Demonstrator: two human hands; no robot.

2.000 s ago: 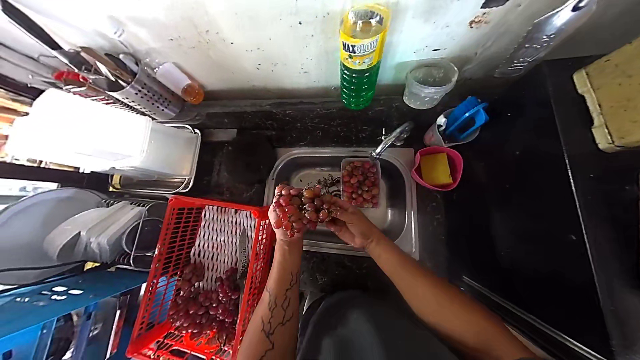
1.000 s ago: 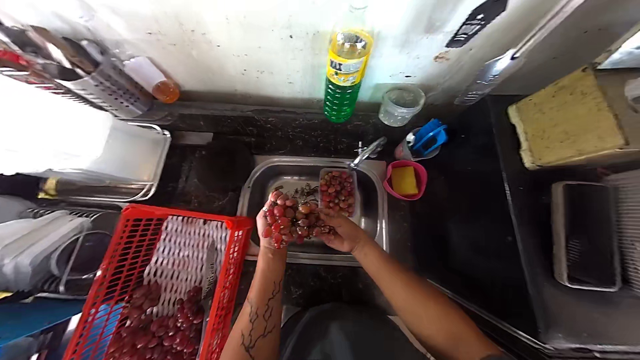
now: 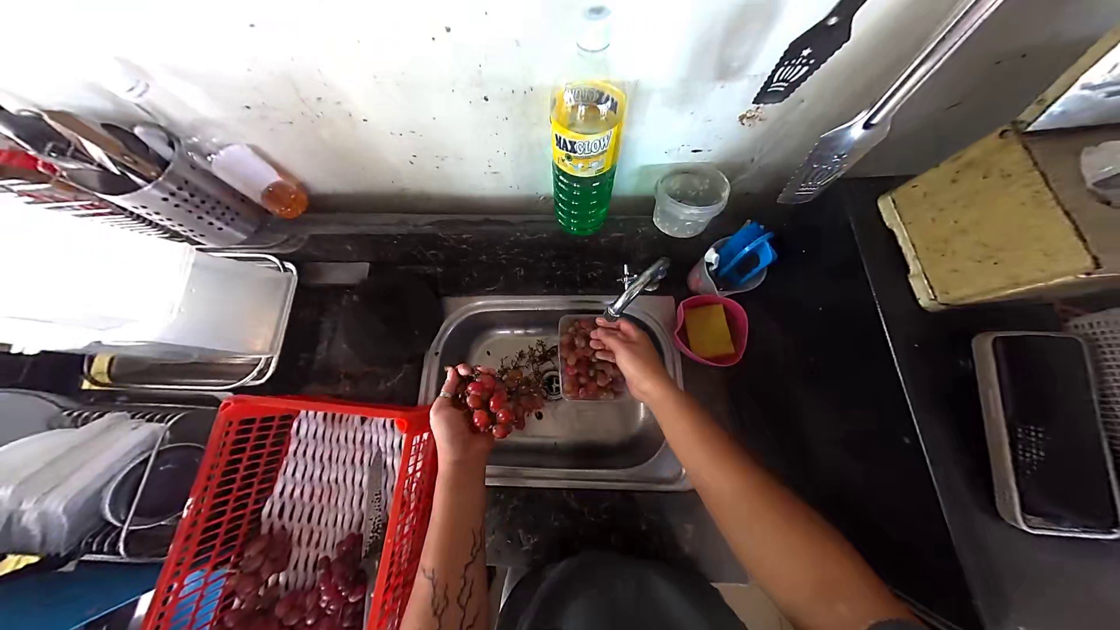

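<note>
My left hand (image 3: 459,420) holds a bunch of red grapes (image 3: 503,401) over the left part of the stainless steel sink (image 3: 586,451). Grape stems (image 3: 532,360) lie in the basin behind the bunch. My right hand (image 3: 628,352) is at a clear plastic container of loose grapes (image 3: 584,359) in the sink, just below the faucet (image 3: 643,284); its fingertips are over the grapes, and whether they pinch one cannot be told. More grape bunches (image 3: 302,595) lie in a red plastic basket (image 3: 319,407) at the left, beside a knife (image 3: 374,499).
A dish soap bottle (image 3: 584,166) and a clear tub (image 3: 691,201) stand against the wall. Right of the sink are a pink bowl with a yellow sponge (image 3: 710,331) and a cup with blue items (image 3: 742,254). A utensil holder (image 3: 197,197) and dish racks stand left.
My right hand has left the bunch and moved to the grape container by the faucet. My left hand still holds the bunch. The view has shifted.
</note>
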